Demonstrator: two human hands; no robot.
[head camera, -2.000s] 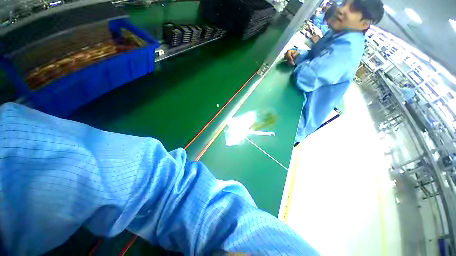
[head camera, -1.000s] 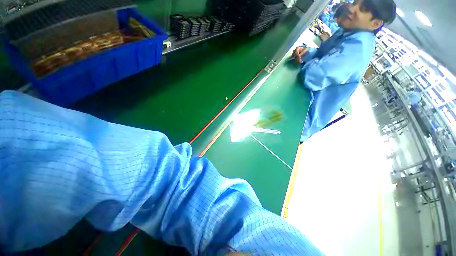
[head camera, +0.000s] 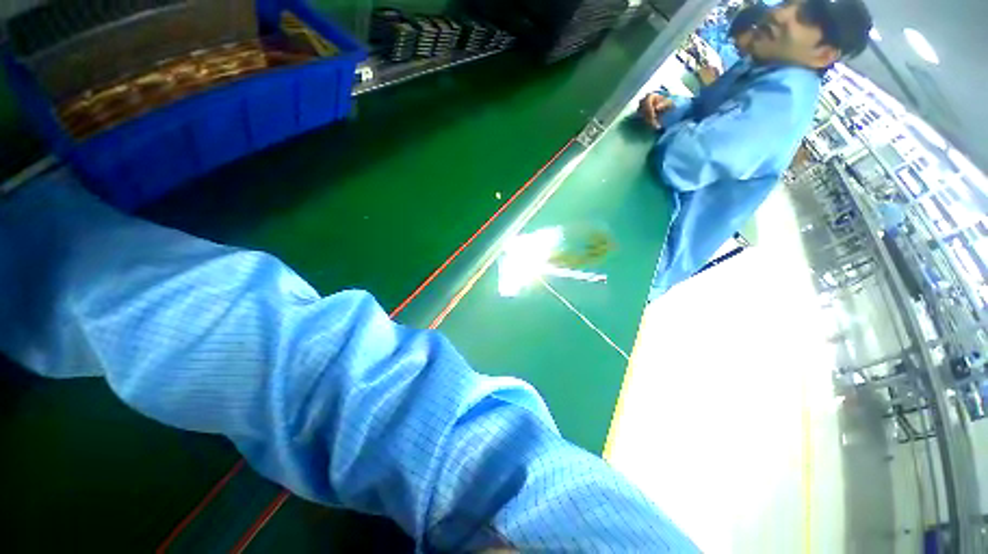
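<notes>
Neither of my hands shows clearly. A light blue gridded smock sleeve (head camera: 325, 379) crosses from the left edge to the bottom edge; its hand is cut off, and I cannot tell which arm it is. A small skin-toned sliver shows at the bottom edge beside it. Beyond the sleeve, on the green bench (head camera: 509, 346), lies a glaring white patch, possibly a release liner (head camera: 524, 262). An amber see-through sheet (head camera: 588, 250) touches its right side. A short white strip (head camera: 580, 278) lies just below the sheet. A thin pale line (head camera: 585, 318) runs to the bench edge.
A blue bin (head camera: 233, 119) with orange-brown parts stands at the upper left across the green belt (head camera: 423, 184). Dark trays (head camera: 433, 38) stand at the back. A person in a blue smock (head camera: 737, 141) leans on the bench at the upper right. A bright floor (head camera: 726, 400) lies right.
The sleeve's left part has moved down, uncovering more of the belt beside the blue bin. The view has shifted, so the bin sits higher and the other person farther right in the picture.
</notes>
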